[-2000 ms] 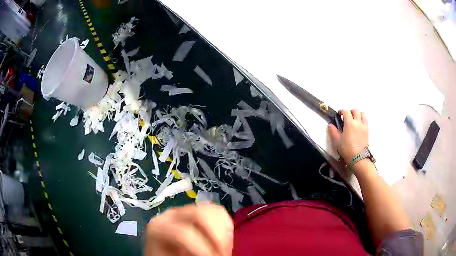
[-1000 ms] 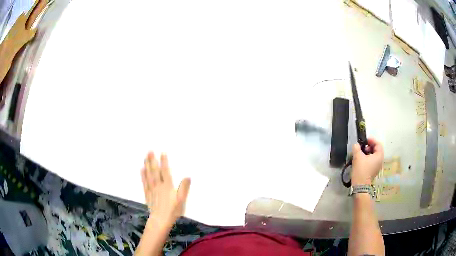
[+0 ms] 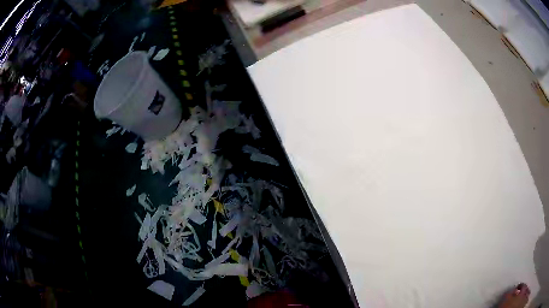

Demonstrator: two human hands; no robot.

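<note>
A large white fabric panel (image 3: 397, 144) lies flat on the cutting table, its left side along the table's edge. Part of one hand (image 3: 515, 296) shows at the bottom right, at the panel's lower right corner, cut off by the picture's edge. From its place at the right it looks like my right hand. Only a few fingertips show, so I cannot tell whether it holds anything. My left hand is not in view. The shears are not in view.
A black bar weight (image 3: 283, 20) lies at the table's far left end. White folded bundles (image 3: 516, 31) line the far right edge. On the green floor at the left are a white bucket (image 3: 137, 96), a heap of white scraps (image 3: 192, 198) and yellow-black tape (image 3: 179, 54).
The view has swung left towards the floor and bucket. My left hand, which was flat on the fabric, and the shears in my right hand have left the picture.
</note>
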